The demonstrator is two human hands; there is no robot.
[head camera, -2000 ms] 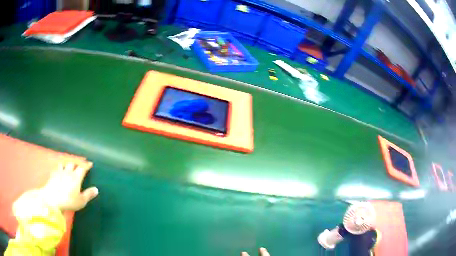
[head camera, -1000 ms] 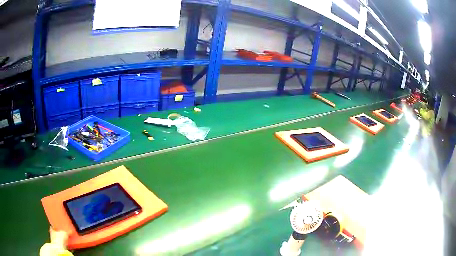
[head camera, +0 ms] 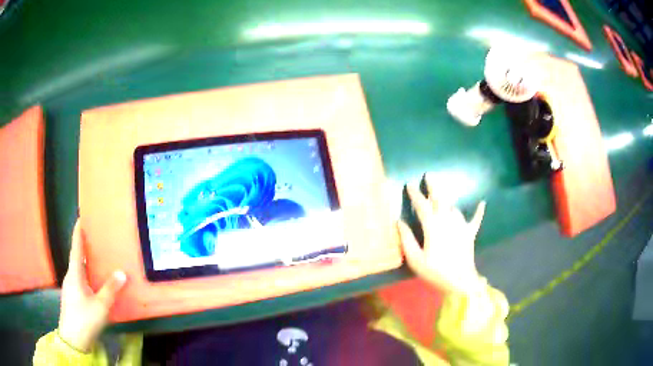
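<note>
A tablet (head camera: 240,204) with a black border and a blue swirl desktop lies face up on an orange foam pad (head camera: 107,171) in front of me. Glare whitens the lower screen. My left hand (head camera: 89,297) holds the pad's lower left corner, thumb on top and fingers along the left edge. My right hand (head camera: 444,236) is beside the pad's right edge with its fingers spread, holding nothing; whether it touches the edge is unclear.
A white portable fan (head camera: 510,75) stands at the upper right, beside a black tape dispenser (head camera: 533,136) and another orange pad (head camera: 587,150). An orange pad (head camera: 21,207) lies at far left. More tablets on pads show at the upper right corner. A yellow floor line (head camera: 573,268) runs lower right.
The view has turned down from the shelving to the bench. The pad with the tablet now lies close in front of me. My right hand has come into view.
</note>
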